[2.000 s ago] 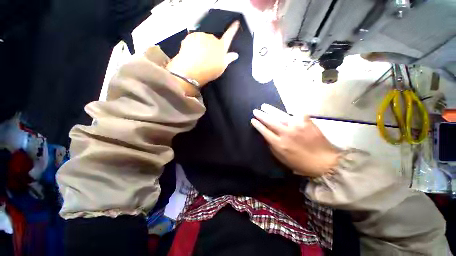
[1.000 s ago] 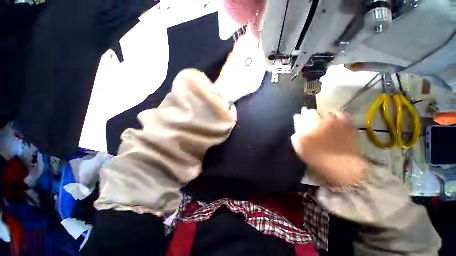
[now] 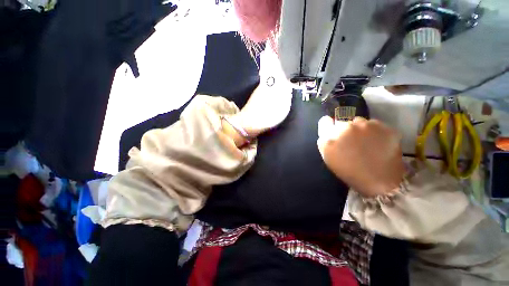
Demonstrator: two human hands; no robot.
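Note:
A large black fabric panel (image 3: pixel 279 167) lies in front of me, its far end under the presser foot (image 3: pixel 306 89) of the white-grey machine head (image 3: pixel 385 33). My left hand (image 3: pixel 259 114) is left of the foot at the panel's left edge; glare blurs its fingers into the bright plate, so its grip is unclear. My right hand (image 3: pixel 363 153) is curled at the panel's right edge, fingertips against the cloth just below a ribbed knob.
Yellow-handled scissors (image 3: pixel 449 142) lie at the right, near a dark phone (image 3: pixel 499 174). Another black piece (image 3: pixel 223 67) and a dark cloth spread (image 3: pixel 67 89) lie at the left. White scraps and a blue bin (image 3: pixel 85 215) are lower left. A pink tuft (image 3: pixel 259 19) hangs beside the head.
The panel's far end has come under the presser foot. My left hand has left its pointing pose and moved down beside the foot. My right hand has moved right and curled at the edge.

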